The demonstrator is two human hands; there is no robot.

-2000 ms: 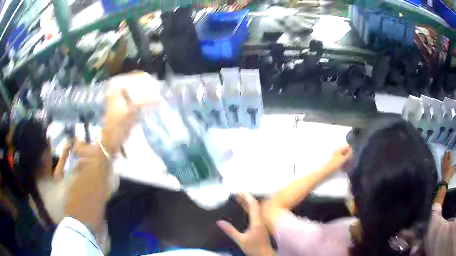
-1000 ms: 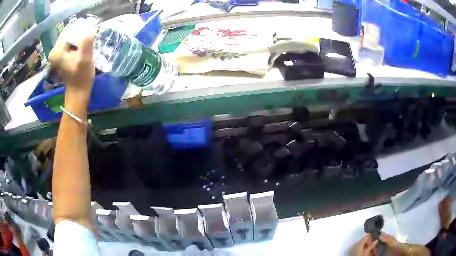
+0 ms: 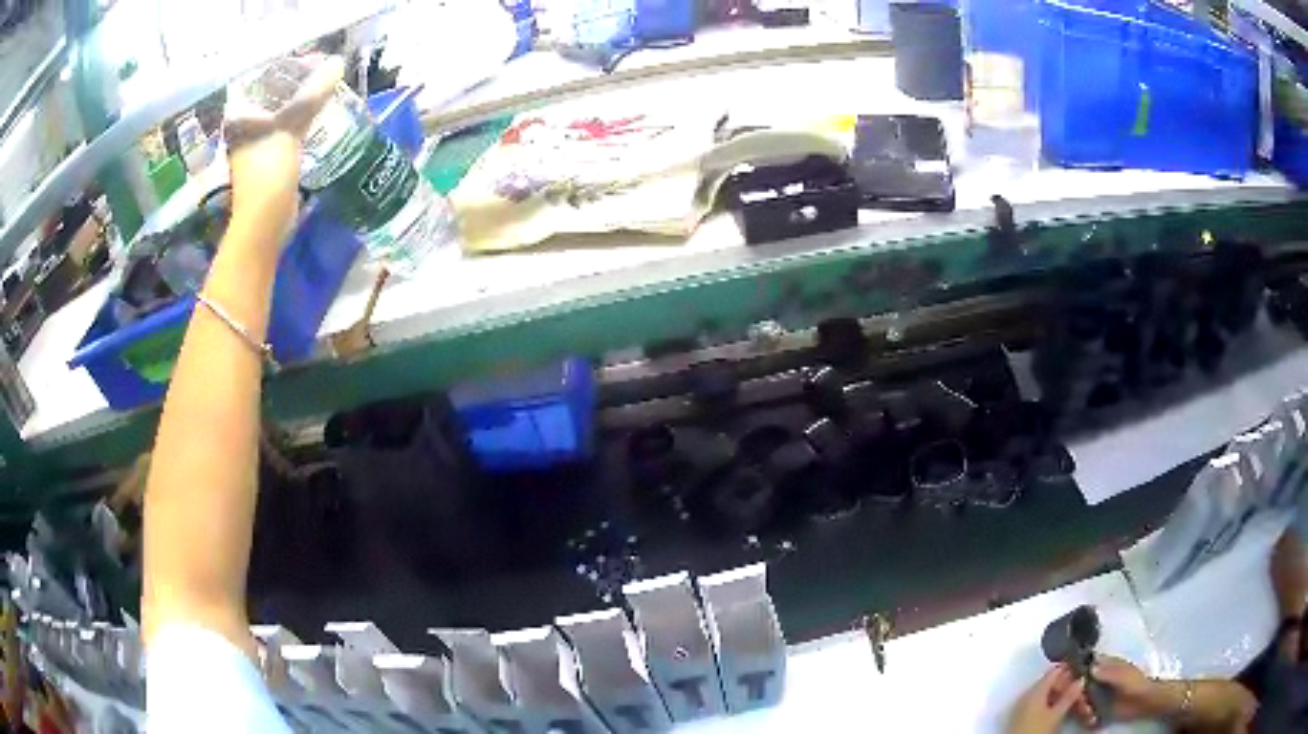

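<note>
My left hand (image 3: pixel 284 108) reaches up from the lower left and is closed around the upper end of a clear plastic water bottle (image 3: pixel 359 169) with a green label. The bottle is tilted, its base pointing down to the right, over the white upper shelf (image 3: pixel 495 280). The base is close to the shelf surface; I cannot tell whether it touches. My fingers and the bottle's top are blurred and washed out. My right hand is not in view.
Blue bins (image 3: pixel 1140 93) and a black box (image 3: pixel 793 197) stand on the shelf. A cream cloth bag (image 3: pixel 574 179) lies beside the bottle. Below are dark units, a blue bin (image 3: pixel 528 419) and retail boxes (image 3: pixel 746 631). Another person's hands (image 3: pixel 1083 691) hold a dark blower.
The bottle went from above the bench up to the shelf. In the last second my hand and the bottle shifted slightly right and down in view, and the bottle tilts more steeply.
</note>
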